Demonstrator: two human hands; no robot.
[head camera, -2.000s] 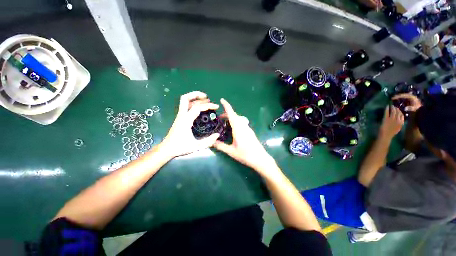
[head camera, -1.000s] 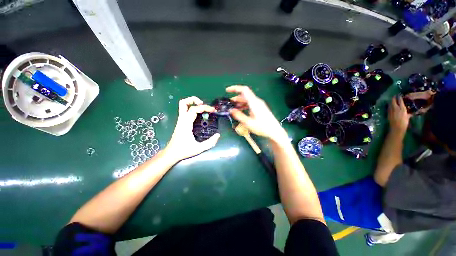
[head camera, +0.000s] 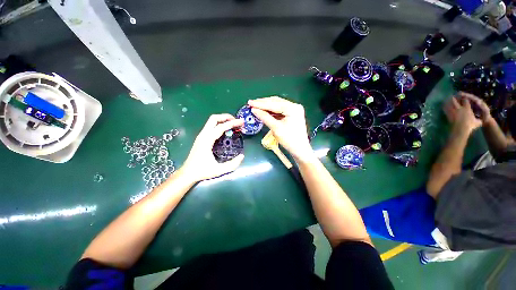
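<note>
My left hand (head camera: 206, 148) is wrapped around a black motor housing (head camera: 228, 147), whose dark inner face points up at me. My right hand (head camera: 286, 120) holds a round blue-silver disc (head camera: 249, 121) by its edge between thumb and fingers, just above and right of the housing. Whether the disc touches the housing or is wired to it is hard to tell. A mallet with a pale yellowish head (head camera: 270, 141) lies on the green mat below my right hand, its handle partly hidden by my forearm.
Silver ring washers (head camera: 153, 158) lie scattered at left. A white round fixture (head camera: 73, 133) is at far left, a white post (head camera: 113, 54) behind. Motors (head camera: 368, 116) are heaped at right beside a loose disc (head camera: 349, 157). A single motor (head camera: 351, 37) stands beyond. Another person's arms (head camera: 452, 144) are at far right.
The disc has come away from the housing in my right hand, and its blue-silver face now shows. The mallet has come into view. My left hand keeps hold of the housing.
</note>
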